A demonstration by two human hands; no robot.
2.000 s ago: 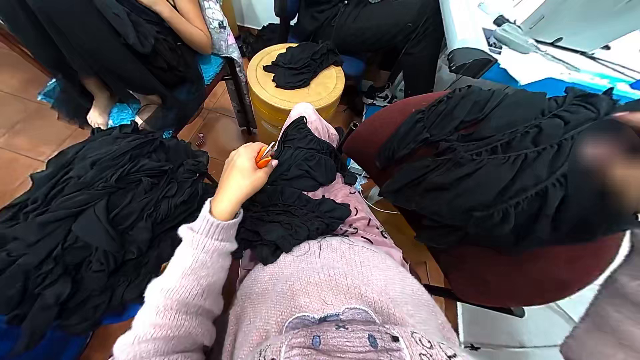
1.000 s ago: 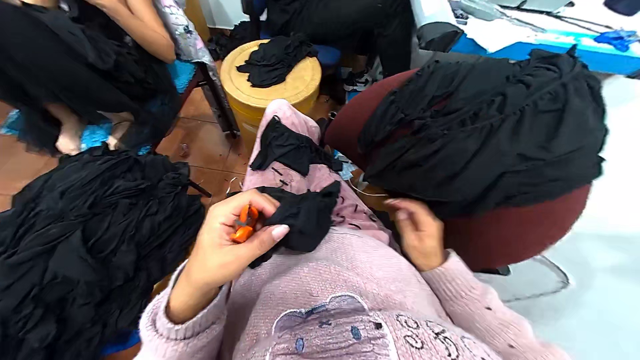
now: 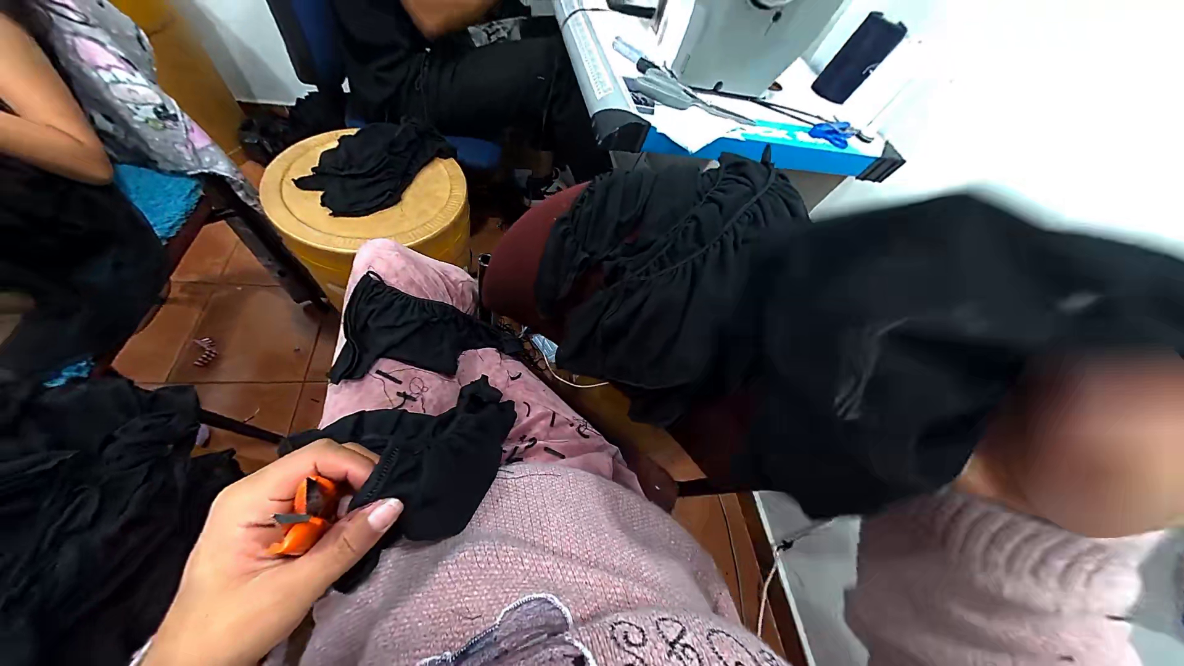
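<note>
My left hand (image 3: pixel 277 546) holds a small orange-handled cutting tool (image 3: pixel 305 518) in its palm and pinches a black fabric piece (image 3: pixel 444 472) at my waist between thumb and fingers. Another part of black gathered fabric (image 3: pixel 407 328) lies over my pink-clad thigh. At the right my right hand (image 3: pixel 1091 444), strongly blurred, has hold of a raised black garment (image 3: pixel 879 351). That garment hangs beside a stack of black gathered garments (image 3: pixel 675 250) on a dark red chair seat (image 3: pixel 523 264).
A large black fabric heap (image 3: pixel 83 518) is on the left. Ahead stands a yellow round container (image 3: pixel 287 208) with black cloth on top. Two seated people are beyond it. A worktable (image 3: pixel 768 153) at upper right bears a sewing machine (image 3: pixel 749 42), grey scissors (image 3: pixel 680 92) and blue scissors (image 3: pixel 837 132).
My right hand, near my waist beside the chair one second ago, has moved right and now lifts a black garment. My left hand still holds the orange tool and black fabric.
</note>
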